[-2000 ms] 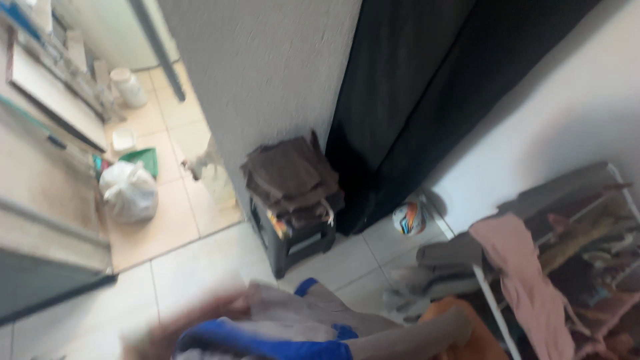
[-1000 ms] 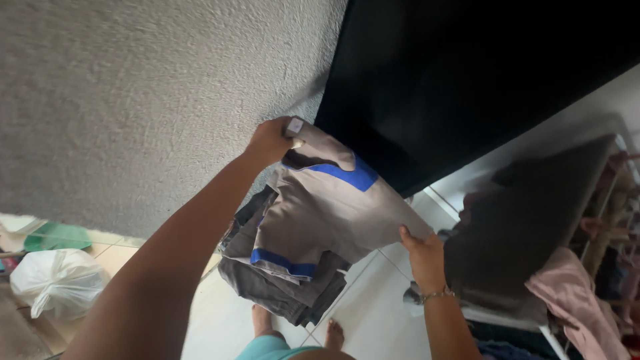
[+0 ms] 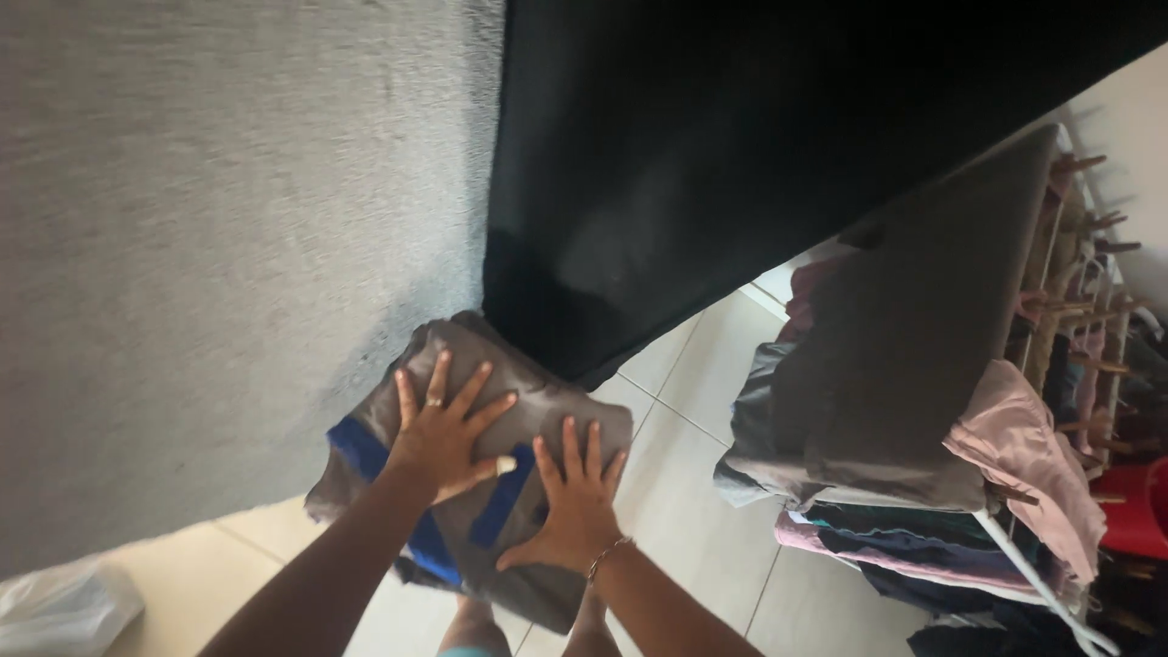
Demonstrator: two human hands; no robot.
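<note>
A grey-brown garment with blue bands (image 3: 538, 388) lies folded on top of a pile of dark folded clothes (image 3: 538, 598). Both palms rest flat on it. My left hand (image 3: 447, 443), with a ring on one finger, presses on its left and upper part, fingers spread. My right hand (image 3: 577, 511), a bracelet at the wrist, presses on its right side, fingers also spread. Neither hand grips the cloth. Whatever bears the pile is hidden beneath it.
A rough grey wall (image 3: 228, 228) rises at the left, beside a black curtain or cloth (image 3: 712, 137). At the right stands a drying rack (image 3: 1031, 566) with hung clothes, a pink cloth (image 3: 1031, 456) and clothespins. A white plastic bag (image 3: 64, 607) lies at the lower left.
One second ago both hands held the grey-brown and blue garment up by its edges above the pile. Now it lies folded on the pile, let go, with both palms flat on it.
</note>
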